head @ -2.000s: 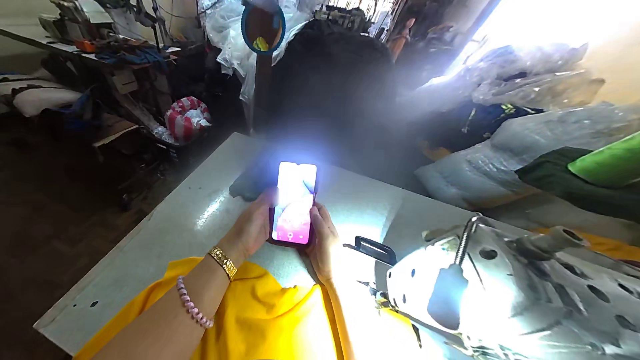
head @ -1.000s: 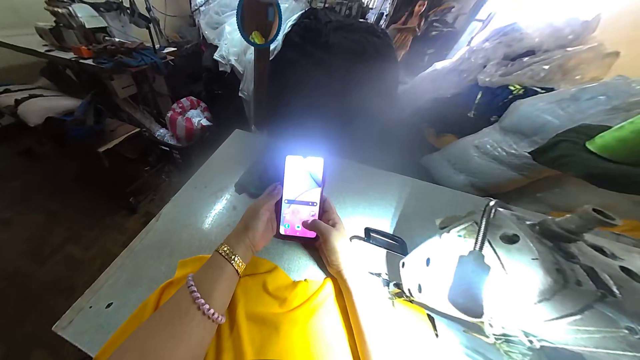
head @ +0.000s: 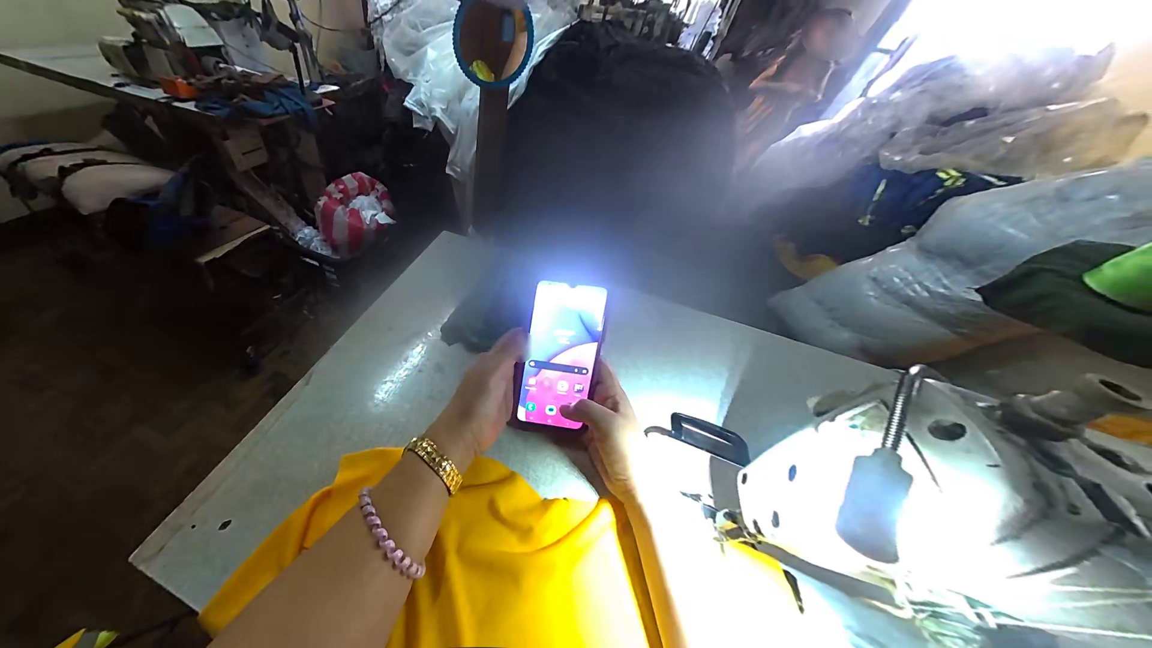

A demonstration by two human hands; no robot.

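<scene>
A smartphone (head: 563, 353) with a lit screen is held upright between my two hands above a pale tabletop. My left hand (head: 489, 391) grips its left edge; a gold watch or bracelet (head: 436, 463) and a pink beaded bracelet (head: 389, 540) are on that arm. My right hand (head: 608, 430) holds the lower right edge, its thumb over the bottom of the screen. Yellow fabric (head: 513, 558) lies below my hands, at the table's near edge. Something dark (head: 486, 310) rests on the table just behind the phone.
A sewing machine (head: 900, 486) under a bright lamp stands at the right of the pale table (head: 360, 405). Plastic-wrapped bundles (head: 972, 243) are piled behind it. A red-and-white striped bag (head: 353, 214) sits beyond the table's left edge, near another worktable (head: 81, 76) with machines.
The phone's screen has gone from a display with few icons to one with a search bar and app icons. My right thumb has moved onto the lower screen.
</scene>
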